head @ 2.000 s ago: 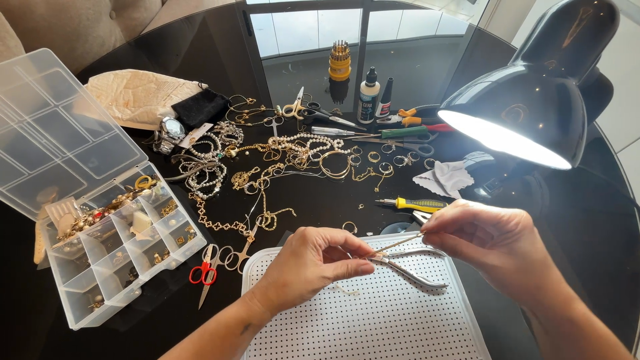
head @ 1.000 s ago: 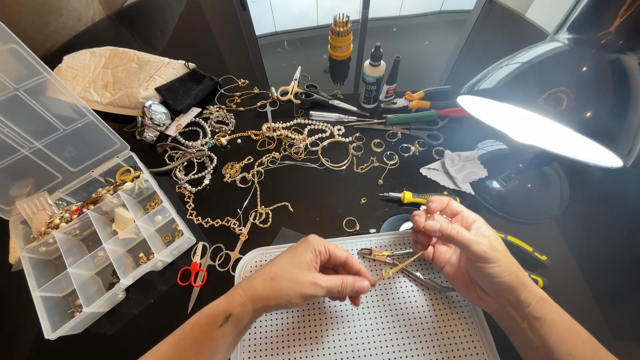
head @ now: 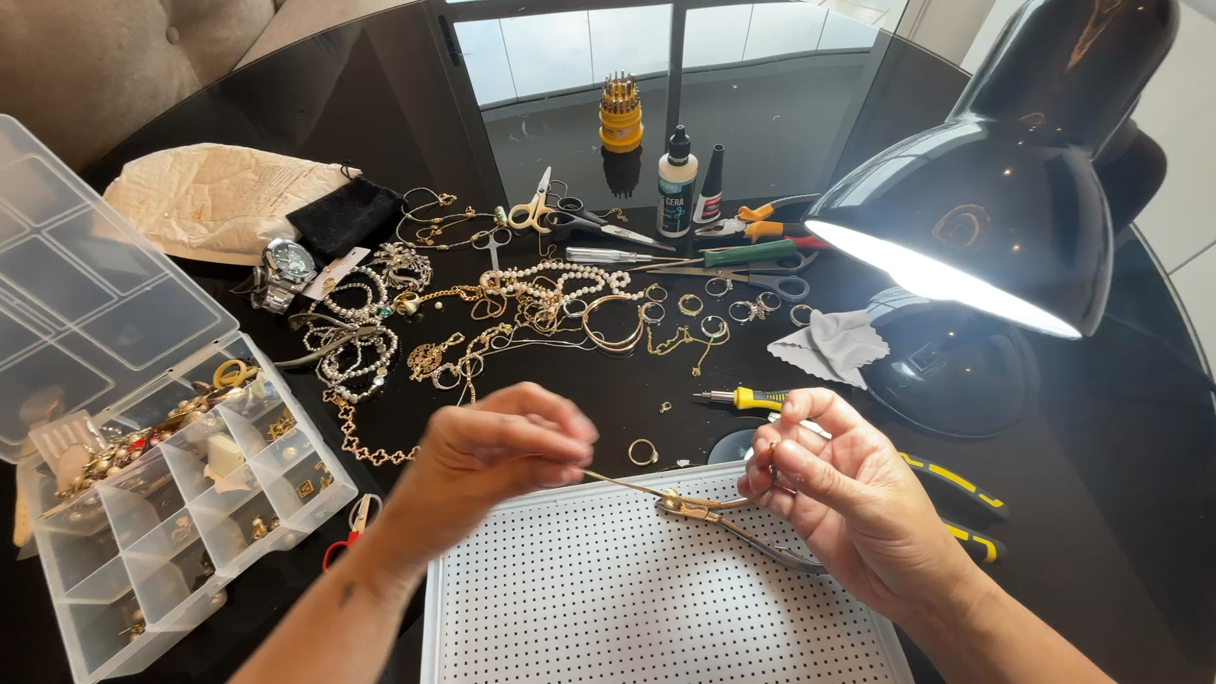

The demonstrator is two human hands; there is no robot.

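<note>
My left hand [head: 503,461], slightly blurred, pinches one end of a thin gold-coloured chain [head: 622,483] above the far edge of a white perforated tray [head: 608,589]. The chain runs right to a small gold-coloured piece beside the jaws of metal pliers [head: 746,534], which lie on the tray. Over the tray's right part is my right hand [head: 836,484], thumb and fingers close together around something tiny and reddish-gold; what it is cannot be made out. Beyond the tray lie a gold-coloured ring [head: 643,452] and a yellow-and-black screwdriver [head: 750,398].
An open plastic compartment box [head: 180,532] with jewellery stands left, red-handled scissors [head: 353,537] beside it. Tangled necklaces [head: 560,285], a wristwatch [head: 285,271], bottles [head: 676,185] and tools lie behind. A lit black lamp [head: 978,209] and a grey cloth [head: 831,347] are at right.
My left hand has lifted away from the tray and moved apart from my right hand. The chain, earlier between both hands, now stretches from my left fingers to beside the pliers.
</note>
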